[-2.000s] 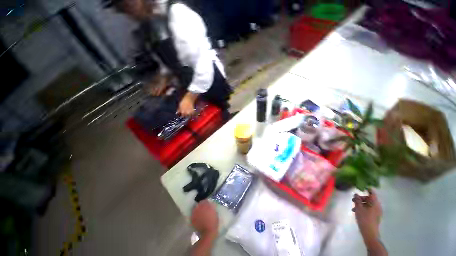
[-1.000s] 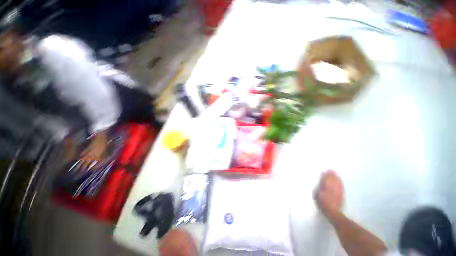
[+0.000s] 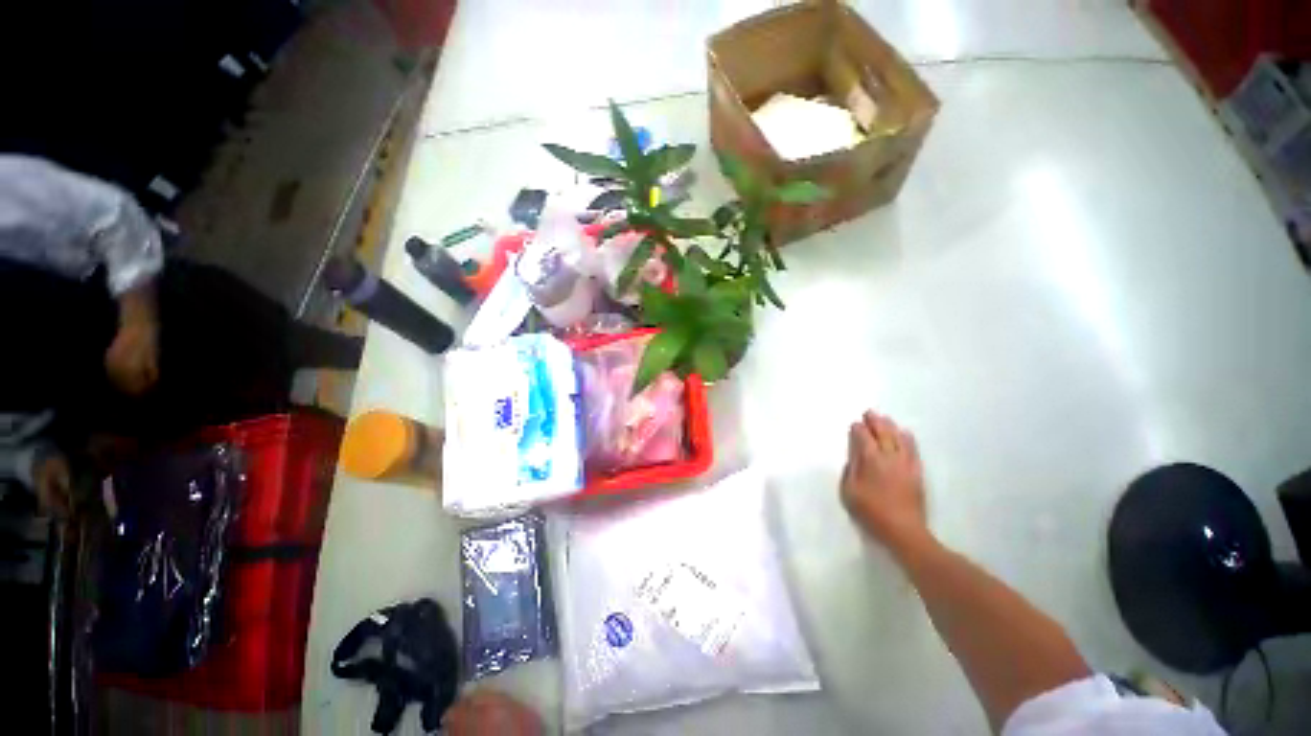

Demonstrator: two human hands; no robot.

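A white poly bag pack [image 3: 683, 597] with a round blue logo and small dark print lies flat on the table near its front edge. A small dark bagged item [image 3: 505, 597] in clear film lies just left of it. My right hand [image 3: 883, 475] rests on the bare table to the right of the pack, touching no item, its fingers close together. My left hand [image 3: 493, 715] is cut off by the bottom edge, just below the dark bagged item; its fingers are not clear. A black strap bundle [image 3: 400, 663] lies left of it.
A red basket [image 3: 700, 440] holds a tissue pack [image 3: 513, 426] and pink plastic. A plant [image 3: 697, 316], yellow-lidded jar [image 3: 383, 446], dark bottles [image 3: 388, 305] and cardboard box [image 3: 820, 130] stand around it. A black fan base [image 3: 1190, 567] is at right. A person stands by red crates [image 3: 273, 568].
The view has swung right and steadied. The table things show farther left, and the black fan base is fuller in view. My right hand now rests on the table, farther from the plant.
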